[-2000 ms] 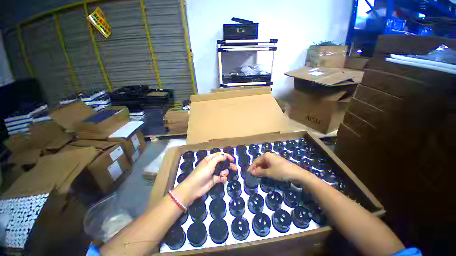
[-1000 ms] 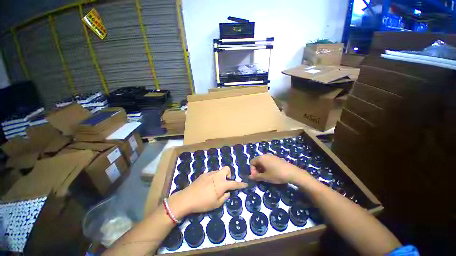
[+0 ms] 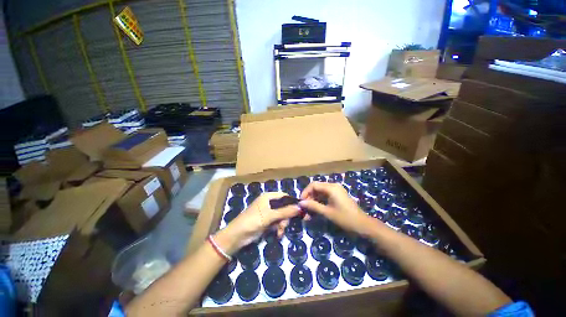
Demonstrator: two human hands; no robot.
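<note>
My left hand holds a round black part tilted on its side above the rows, near the middle of the open carton. My right hand touches the edge of that part with its fingertips; a small reddish spot shows there, too small to identify. Under my hands, rows of round black parts stand on a white sheet. Those at the near left have matte tops; glossy-faced parts stand to the right. My hands hide some parts in the middle rows.
A clear plastic tub with pale contents is left of the carton. A white sheet with small dots is at far left, with a bit of blue clothing beside it. Stacked cartons rise at right. The carton's raised flap is behind.
My left hand has risen slightly and now shows the black part tilted in its grip. My right fingertips have come up from the rows to meet it. The view has shifted slightly.
</note>
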